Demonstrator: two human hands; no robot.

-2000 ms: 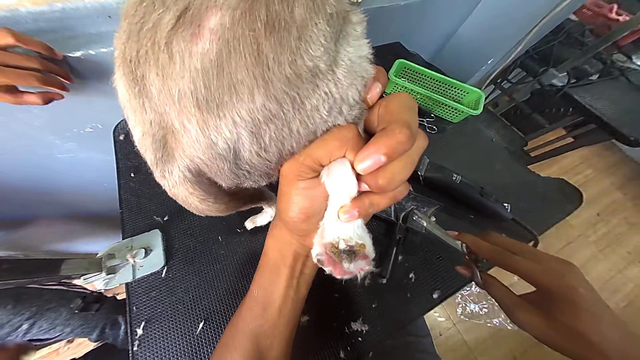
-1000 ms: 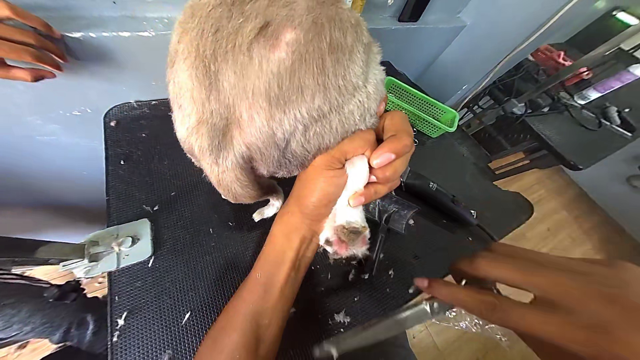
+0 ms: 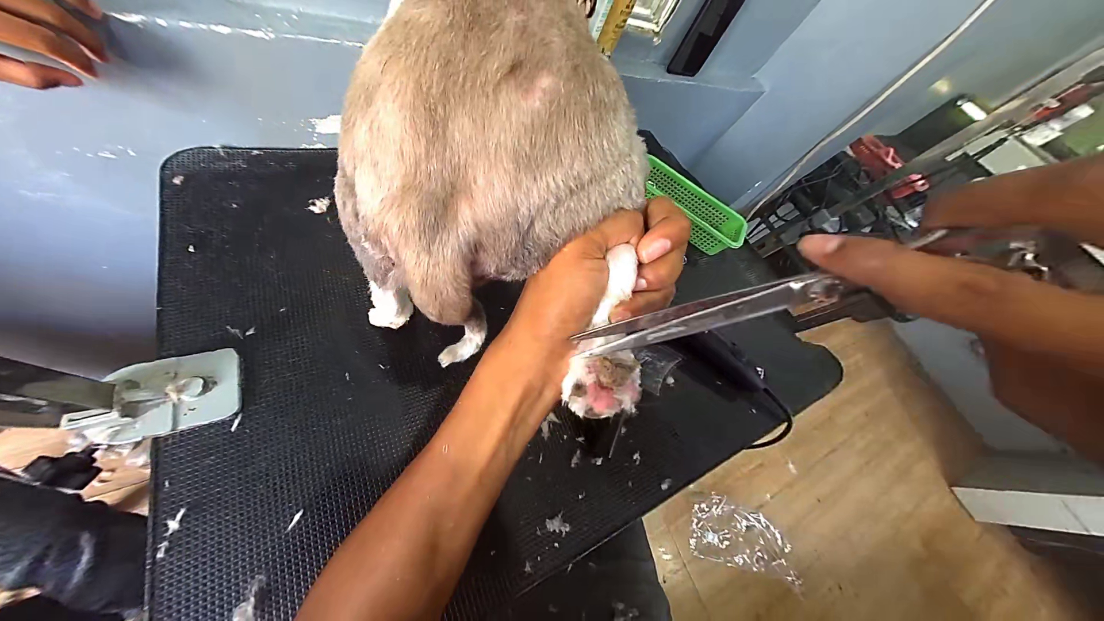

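Observation:
A short-haired animal with a grey-tan coat (image 3: 492,129) stands on a black ribbed grooming table (image 3: 259,285), its rump towards me. My left hand (image 3: 625,259) is closed round one of its white lower legs, and the paw (image 3: 602,385) is turned so that its pink and brown underside shows. In my right hand (image 3: 957,293) are metal scissors (image 3: 707,317), their long blades lying across the leg just above the paw, with the tips near my left wrist. The blades look nearly together. The animal's head is out of view.
Behind my left hand lies a green plastic basket (image 3: 703,211). A dark corded clipper (image 3: 729,358) rests right of the paw. A metal clamp (image 3: 177,388) grips the table's left edge. Another person's hand (image 3: 43,39) touches the wall. Clear plastic wrap (image 3: 742,543) lies on the floor.
My right hand has brought the scissors up from the lower right to the held leg. My left hand keeps its hold on the leg. The view has shifted.

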